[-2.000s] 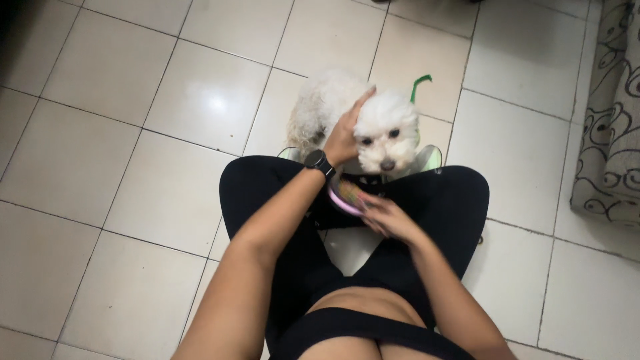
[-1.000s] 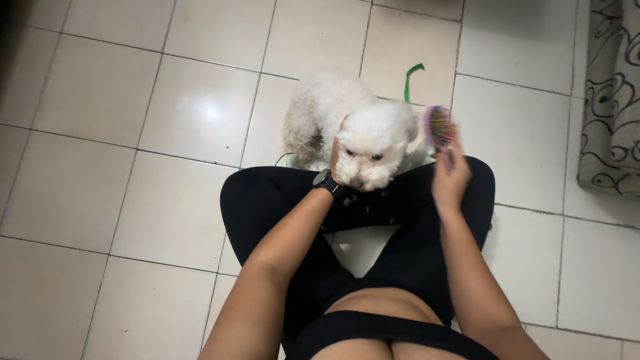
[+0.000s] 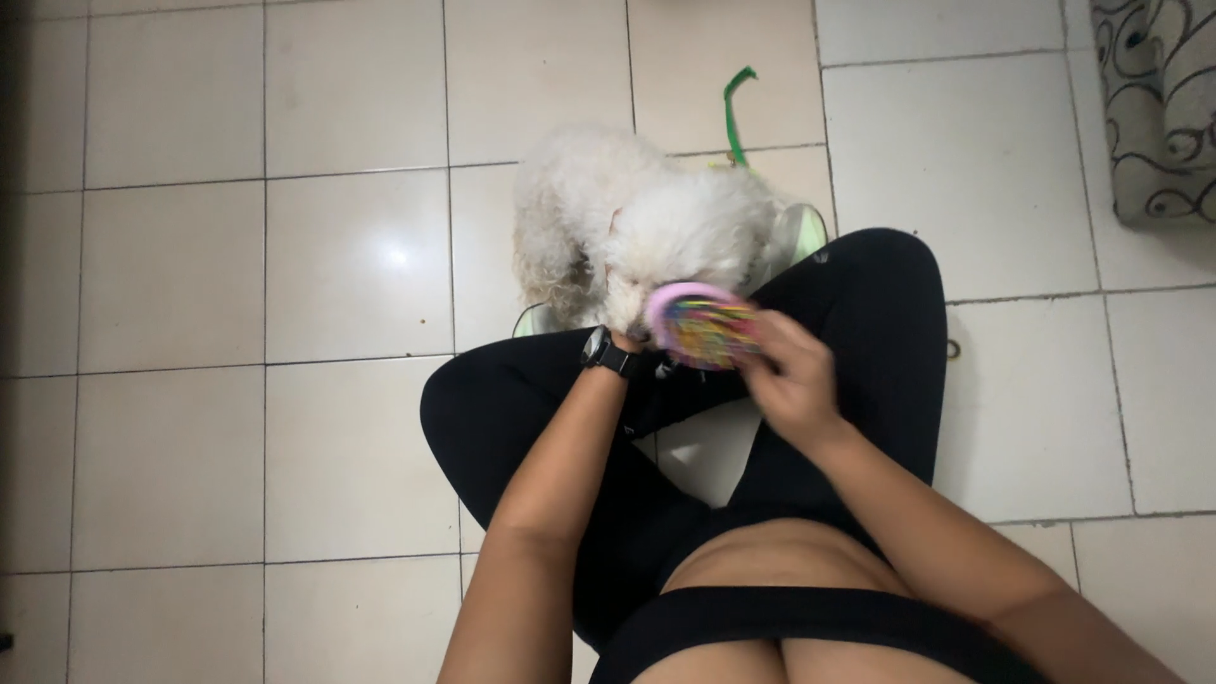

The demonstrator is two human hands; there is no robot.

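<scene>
A curly white dog (image 3: 594,190) stands on the floor by my crossed legs, its head lowered toward my left wrist. My right hand (image 3: 793,375) grips a round, pink-rimmed hairbrush (image 3: 703,325) with a multicoloured face, blurred by motion, close beside the dog's muzzle. My left hand (image 3: 625,340) is at the dog's lower face and mostly hidden beneath it; a black wristwatch (image 3: 608,351) is on that wrist. Whether its fingers hold anything does not show. A green strap (image 3: 731,114) extends behind the dog.
Pale square tiles (image 3: 361,456) form the floor. A patterned fabric-covered piece of furniture (image 3: 1159,123) stands at the upper right. My light-green shoes (image 3: 807,233) show at both sides of the dog, and a small metal ring (image 3: 953,349) lies right of my knee.
My right hand has brought the brush leftward and down, from beside the dog to its muzzle. The dog's head has dipped, and my left hand is now mostly hidden under it.
</scene>
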